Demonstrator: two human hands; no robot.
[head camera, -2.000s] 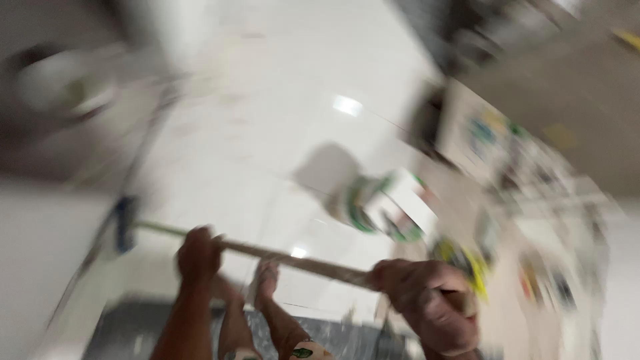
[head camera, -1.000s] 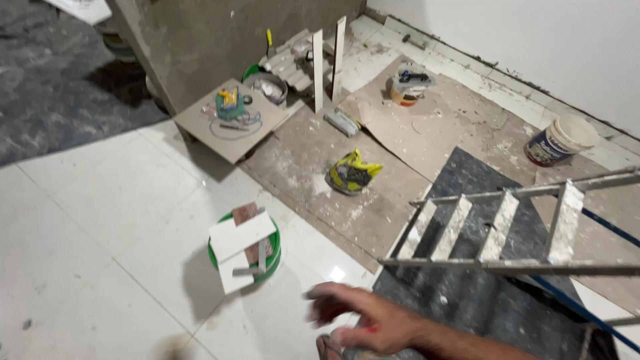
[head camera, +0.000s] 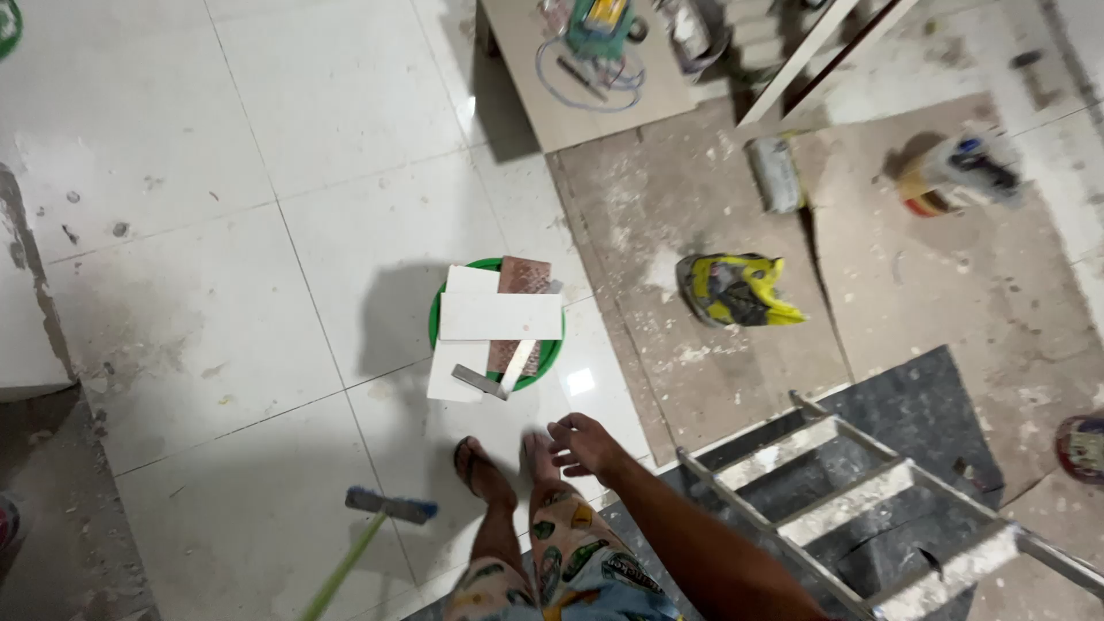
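Observation:
My right hand (head camera: 585, 447) hangs in front of my body with its fingers apart and holds nothing. Just beyond it is a green bucket (head camera: 559, 352), topped with white tile pieces (head camera: 500, 316), a reddish-brown textured piece (head camera: 524, 274) and a metal try square (head camera: 483, 379). My left hand is out of the frame. At lower left a push broom with a grey and blue head (head camera: 391, 505) rests on the white tiled floor (head camera: 241, 345); its green handle (head camera: 341, 569) runs out at the bottom edge, so whatever supports it is hidden.
An aluminium ladder (head camera: 862, 500) lies over dark sheeting at lower right. Brown sheeting (head camera: 742, 379) carries a yellow and black bag (head camera: 740, 289), a grey packet (head camera: 776, 175) and a tub (head camera: 936, 185). A board (head camera: 517, 60) with a green tool (head camera: 599, 30) and cord is at the top.
Two seconds ago both hands were on a long pole; now only my right hand shows, off it. The view has swung considerably between frames.

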